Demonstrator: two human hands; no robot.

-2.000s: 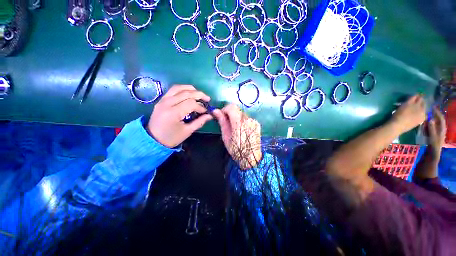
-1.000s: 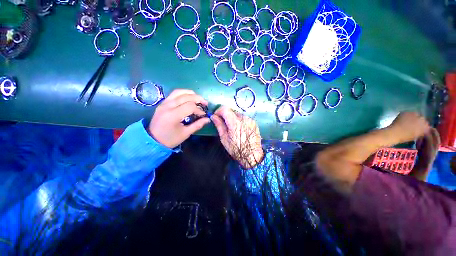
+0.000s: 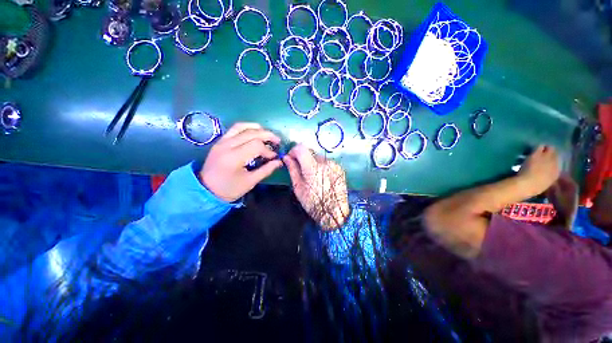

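My left hand holds a small dark round piece, mostly hidden by the fingers, above the front edge of the green bench. My right hand is beside it, its thumb and fingertips pinched on a small blue thing that touches the dark piece. Strands of hair cover part of my right hand. A bezel ring lies just left of my left hand, and another ring lies behind my right hand.
Many thin rings lie spread on the green bench. A blue tray holds white hoops. Dark tweezers lie left. Dark round bodies stand far left. A neighbour's arm reaches in at right, beside a red crate.
The view has shifted, and the bench things sit slightly lower and more left than two seconds ago. My hands stay together on the dark piece. The neighbour's hands have moved.
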